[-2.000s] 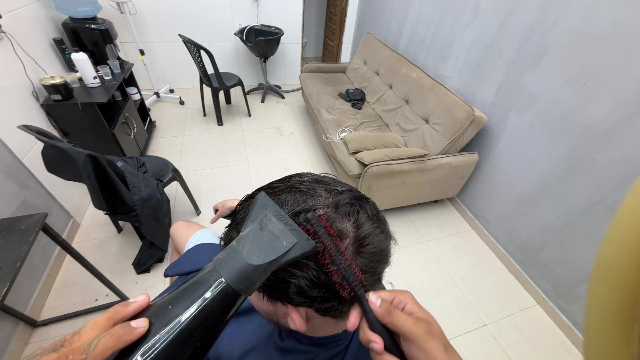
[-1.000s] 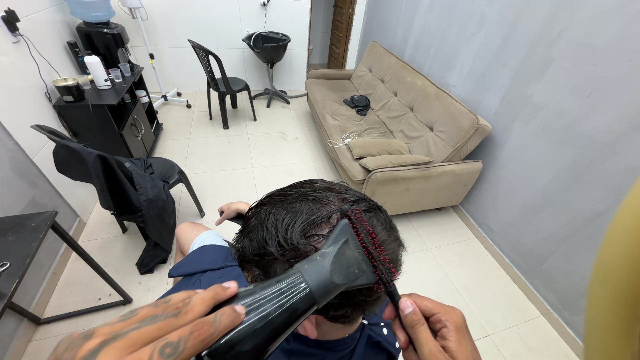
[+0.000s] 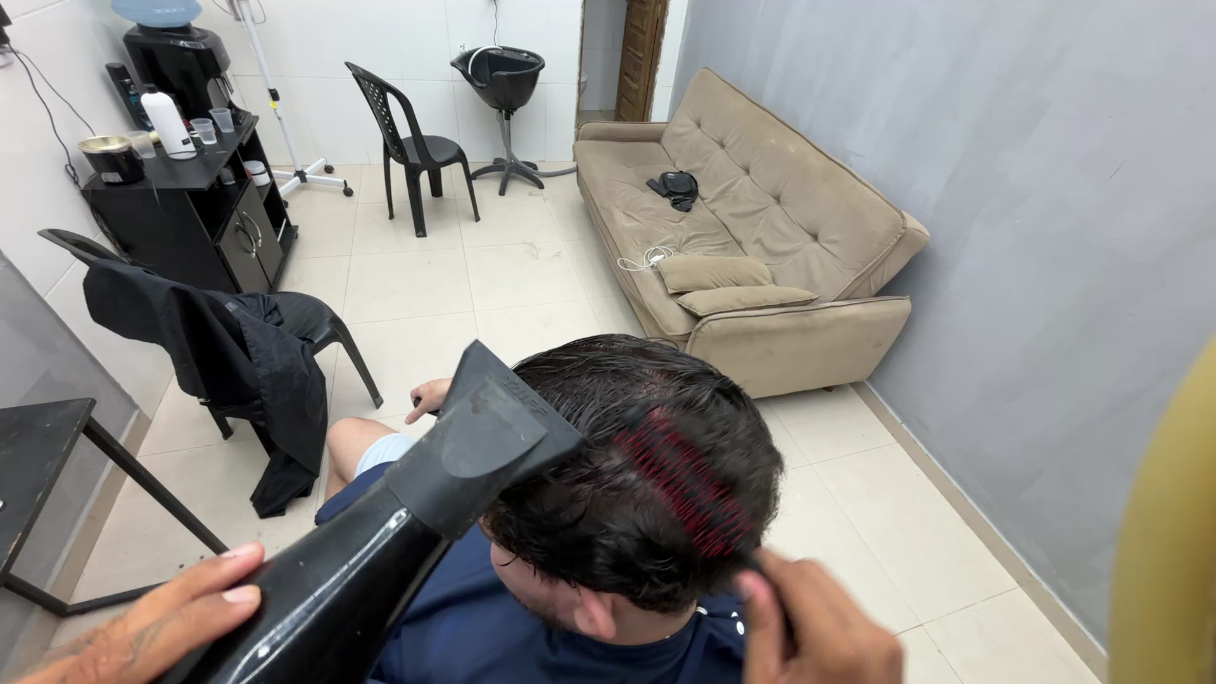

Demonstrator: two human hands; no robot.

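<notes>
A seated person in a dark blue top has damp dark hair [image 3: 608, 399], seen from above and behind. My left hand [image 3: 161, 617], at the bottom left, holds a black hair dryer [image 3: 332, 560]; its flat nozzle [image 3: 494, 437] points at the left side of the head. The dryer's handle is out of view. At the lower right, my right hand [image 3: 817, 617] grips the dark handle of a hairbrush with red bristles [image 3: 689, 484]. The brush lies against the hair at the back of the head, slightly blurred.
A black plastic chair [image 3: 332, 332] draped with dark cloth and a black table [image 3: 38, 456] stand at left. Farther back are a black cabinet [image 3: 180, 171], another chair [image 3: 427, 152], a wash basin [image 3: 503, 81] and a beige sofa [image 3: 760, 209]. A blurred yellow object [image 3: 1168, 532] edges the right.
The dryer nozzle has moved left, away from beside the brush, where it was one second ago. My right hand still holds the brush at the hair.
</notes>
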